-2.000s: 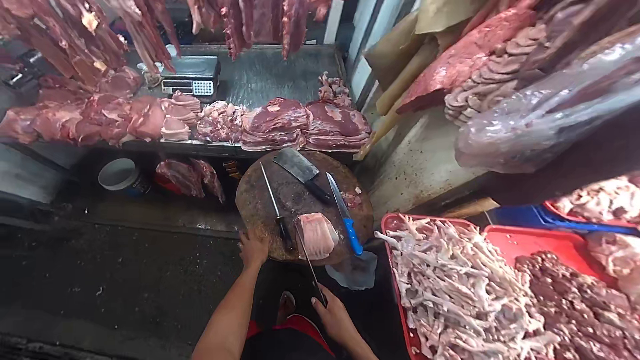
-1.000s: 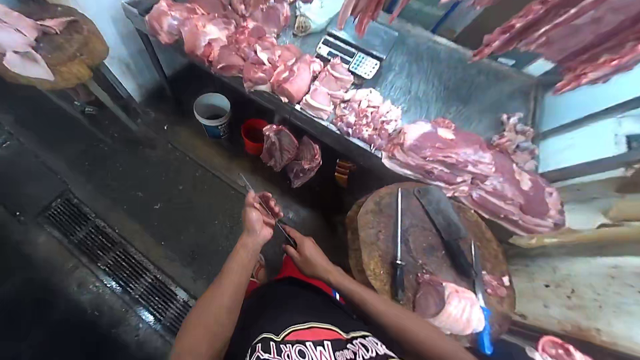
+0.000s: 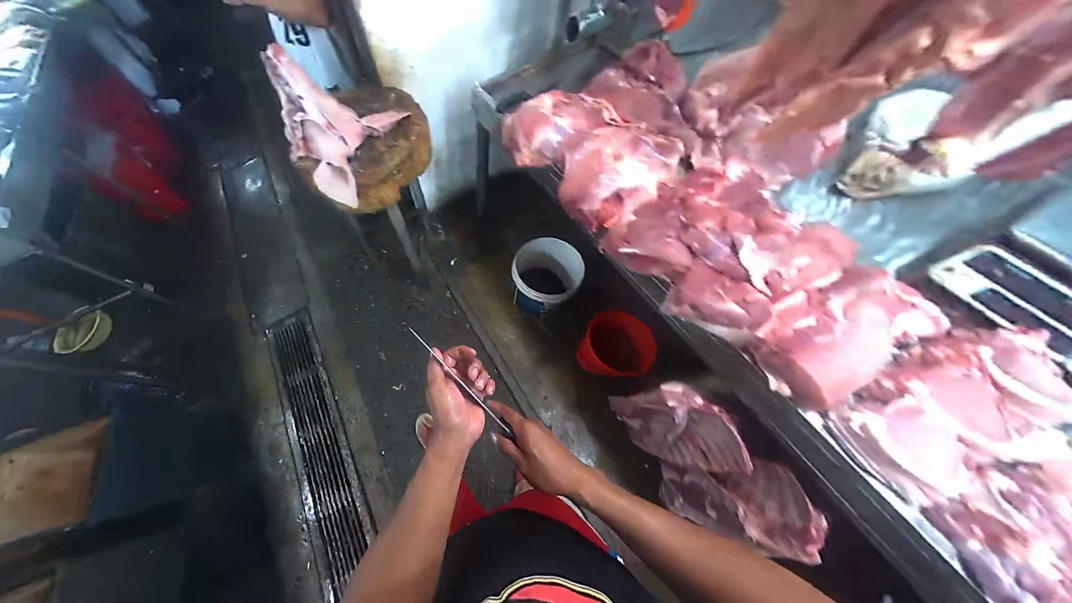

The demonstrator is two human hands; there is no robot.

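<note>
Over the wet floor, my right hand [image 3: 540, 452] is closed on the dark handle of a thin-bladed knife [image 3: 459, 381]. The blade runs up and left from that hand, across the palm side of my left hand [image 3: 456, 394]. My left palm faces up, its fingers loosely curled and apart; whether it touches the blade, I cannot tell. Both hands are close together in front of my body. To their right, raw meat cuts [image 3: 720, 243] cover a long metal table, and ribbed pieces of meat [image 3: 687, 427] hang below its edge.
A white bucket [image 3: 548, 272] and a red bucket [image 3: 617, 343] stand beside the metal table [image 3: 670, 297]. A round chopping block [image 3: 389, 155] bears a pale cut of meat [image 3: 322, 126]. A metal floor grate [image 3: 318, 452] lies left of my hands. More meat hangs at the upper right.
The view has swung left, so the chopping block with the cleaver and blue-handled knife is out of sight. Since the oldest frame, my left hand has left that block's edge and come beside the knife.
</note>
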